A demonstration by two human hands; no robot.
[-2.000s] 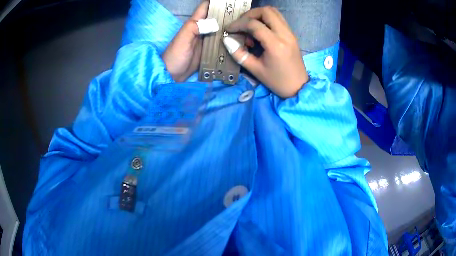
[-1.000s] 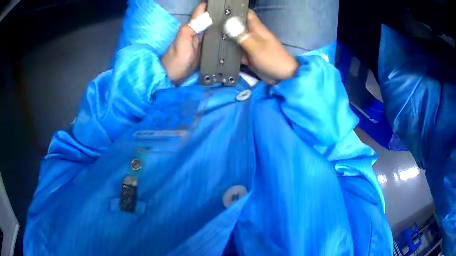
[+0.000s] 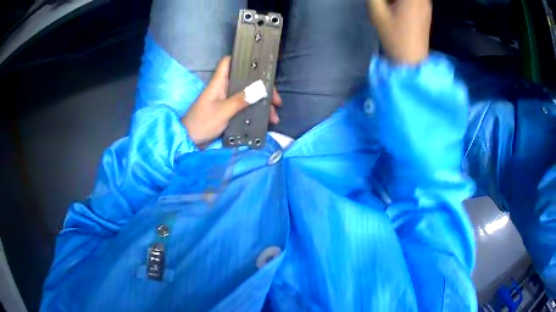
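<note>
A flat grey-brown metal plate [image 3: 249,79] lies lengthwise over my lap, with paired holes at both ends and small shiny bits or holes down its middle. My left hand [image 3: 222,106] is closed around its lower half, the white-wrapped thumb on top and fingertips showing at the right edge. My right hand [image 3: 403,27] is at the top edge, right of centre, away from the plate. It is blurred and its fingers are cut off by the edge, so I cannot tell whether it holds anything.
My jean-clad thighs [image 3: 323,55] are under and beside the plate. A badge clip [image 3: 156,262] hangs on my blue smock. Another person's blue sleeve [image 3: 518,152] is at the right. A blue object [image 3: 511,297] shows at the lower right.
My right hand has left the plate and moved up and right to the picture's edge. The whole plate now shows, lower in view, with my left hand still around it.
</note>
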